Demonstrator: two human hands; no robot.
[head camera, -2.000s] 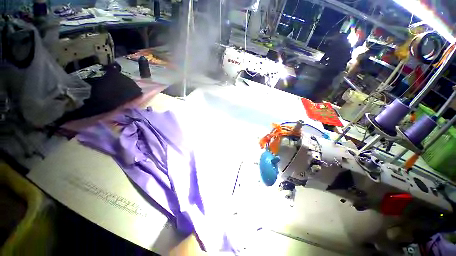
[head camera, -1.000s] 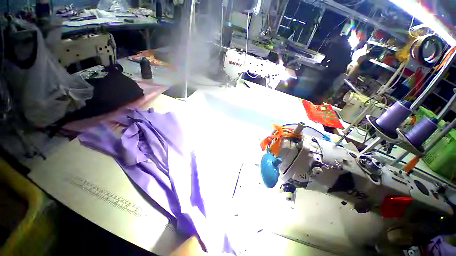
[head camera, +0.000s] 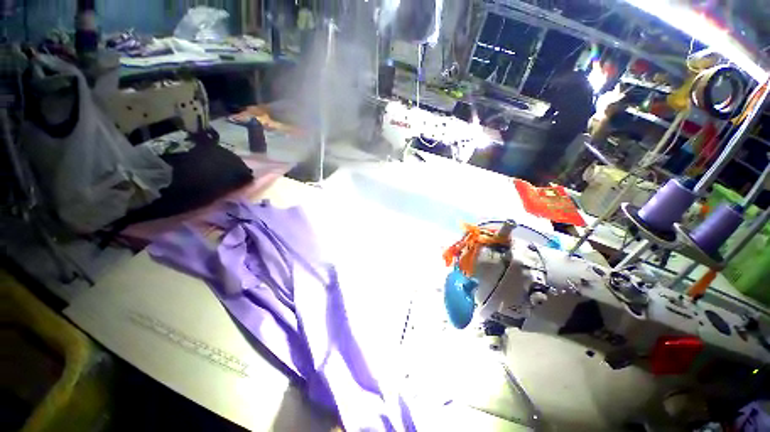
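Observation:
Purple cloth pieces (head camera: 291, 291) lie in a loose, creased pile left of the sewing machine (head camera: 549, 291). Their narrow ends run to the bottom edge, where bright glare washes out part of them. A blue oval piece (head camera: 459, 298) hangs at the machine's needle end, under an orange cloth tie (head camera: 469, 245). A slim, dark, blade-like thing (head camera: 521, 390) lies below the machine head; I cannot tell exactly what it is. Neither of my hands is clearly in view. What they hold, if anything, is hidden below the picture's edge.
Two purple thread cones (head camera: 667, 205) stand at the right. A red packet (head camera: 549, 202) lies behind the machine. A black cloth heap (head camera: 198, 175) and a whitish plastic bag (head camera: 105, 169) are at the left. A person (head camera: 567, 114) is in the back right.
The skin-coloured patch at the bottom edge is almost gone. The cloth's lower ends reach further right. The slim dark thing now shows below the machine head. The view has shifted slightly.

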